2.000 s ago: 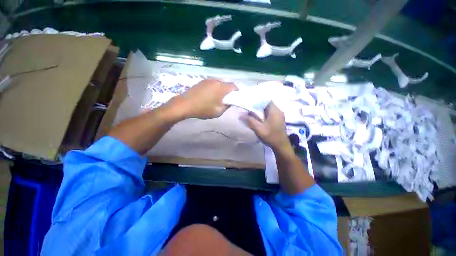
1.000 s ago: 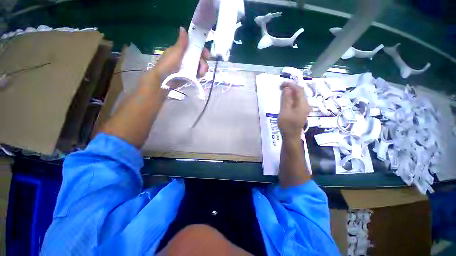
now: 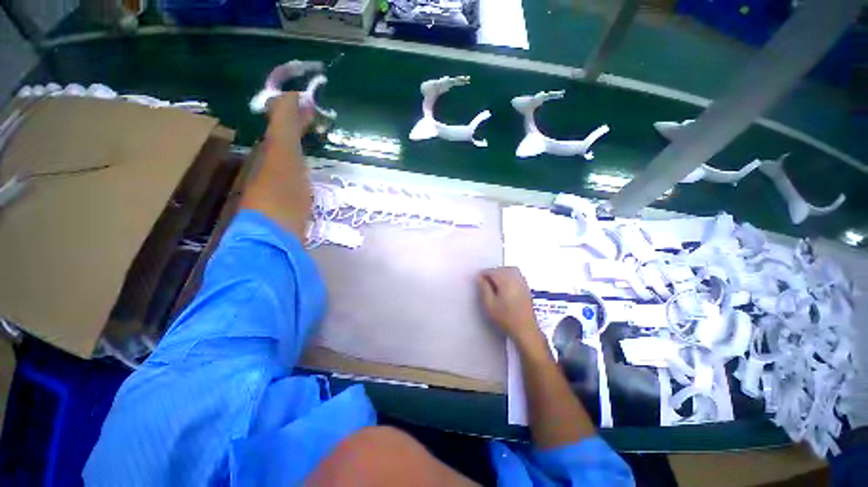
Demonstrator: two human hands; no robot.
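Note:
My left hand [image 3: 291, 112] reaches over the green belt at the upper left and holds a white cat-ear headband [image 3: 276, 84] with a pinkish inner side. My right hand [image 3: 506, 297] rests with curled fingers at the right edge of the pale mat [image 3: 409, 304]; nothing shows in it. Thin white yokes [image 3: 409, 214] lie in rows along the back of the mat. A short white part [image 3: 341, 235] lies at their left end. A big heap of curved white parts [image 3: 799, 323] lies at the right, partly over printed sheets [image 3: 585, 357].
More headbands [image 3: 557, 143] stand spaced on the green belt [image 3: 371, 76]. A slanted grey post [image 3: 733, 109] crosses the view at the right. Stacked cardboard sheets [image 3: 86, 200] fill the left side. A blue crate [image 3: 43, 409] is low at the left. The dark green bench edge [image 3: 428, 407] runs in front.
My left hand has moved up and left with the headband, from above the mat to the belt. My right hand has come down and left, off the edge of the part heap to the mat.

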